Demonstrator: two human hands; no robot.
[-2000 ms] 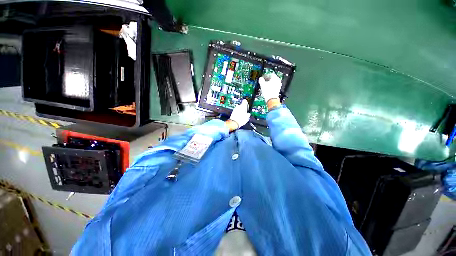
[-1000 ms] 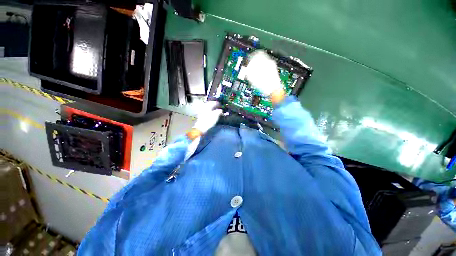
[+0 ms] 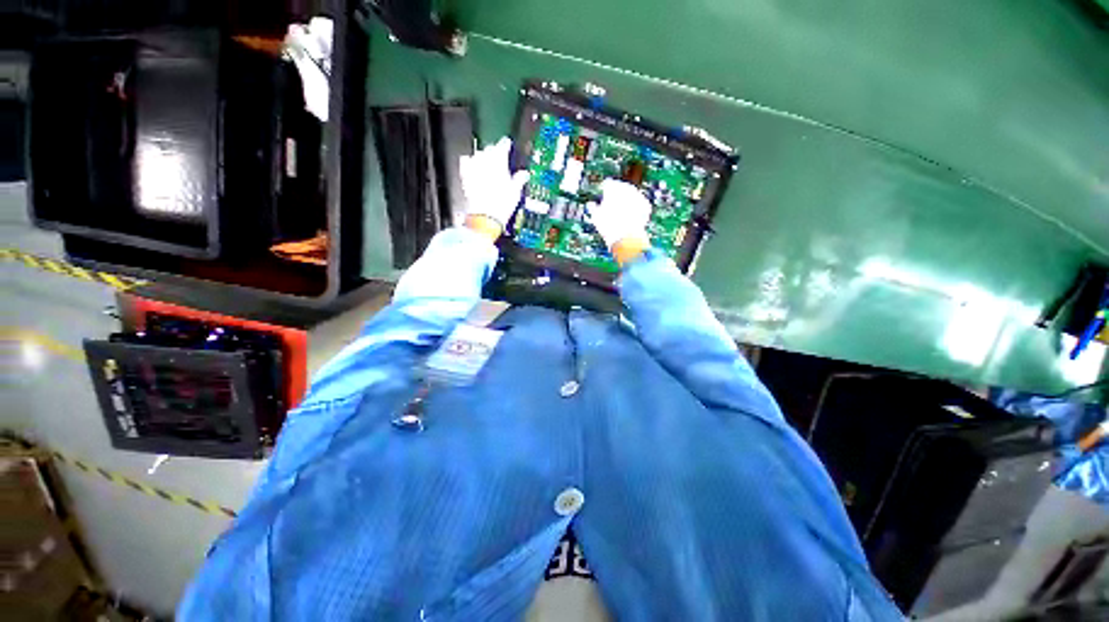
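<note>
A green circuit board, crowded with white, blue and dark parts, lies in a black rectangular pallet on the green bench mat in front of me. My white-gloved left hand is at the pallet's left edge, fingers apart and holding nothing that I can see. My white-gloved right hand is over the middle of the board with its fingers bent down to the parts. Its fingertips are too small to tell whether they grip anything. Narrow dark strips and a dark flat piece lie left of the pallet.
A deep black tote holding black trays stands at the left. Below it is a red-orange-topped cart with a pallet. Black bulky blocks are at the right bench edge. A person's blue sleeve shows far right.
The narrow bar seen across the board two seconds ago is gone from it. My left hand has moved up along the pallet's left side. My right hand has moved down and left over the board.
</note>
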